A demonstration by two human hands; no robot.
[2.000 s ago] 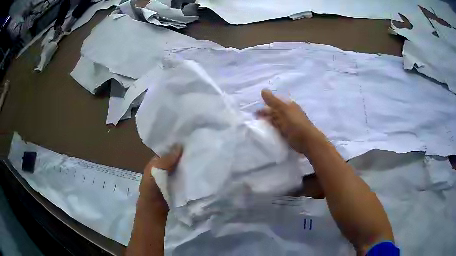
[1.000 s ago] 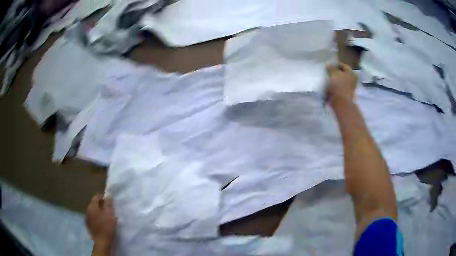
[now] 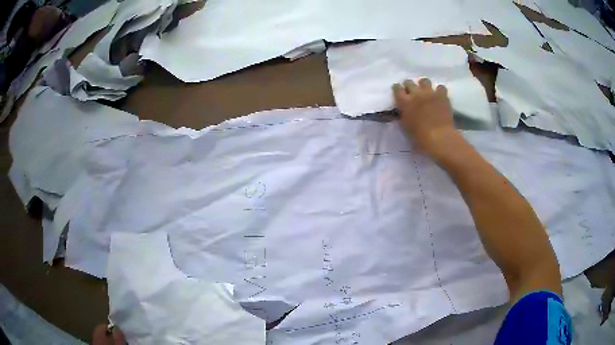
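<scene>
A large marked pattern sheet (image 3: pixel 283 182), bluish-white with handwriting and dashed lines, lies wrinkled across the middle. A small white pattern piece (image 3: pixel 367 71) lies over the brown gap at the sheet's upper edge. My right hand (image 3: pixel 425 108) rests on its lower part, fingertips spread on its surface; the thumb is hidden. Another white pattern piece (image 3: pixel 182 296), with a curved notch, lies over the sheet's lower left. My left hand (image 3: pixel 108 335), mostly cut off by the bottom edge, pinches this piece's left edge.
A broad white piece (image 3: pixel 256 30) spans the far side. Notched pieces (image 3: pixel 553 87) lie at the upper right. A crumpled bundle (image 3: pixel 101 74) sits at the upper left. Brown surface (image 3: pixel 236 91) shows in the gaps. A white strip (image 3: pixel 23 320) lies at the lower left. A dark shape, possibly part of a person, shows at the upper left.
The two small pieces, earlier overlapping in my hands, are apart. The right one has come down flat at the far gap. My left hand and its piece have moved down towards the bottom edge.
</scene>
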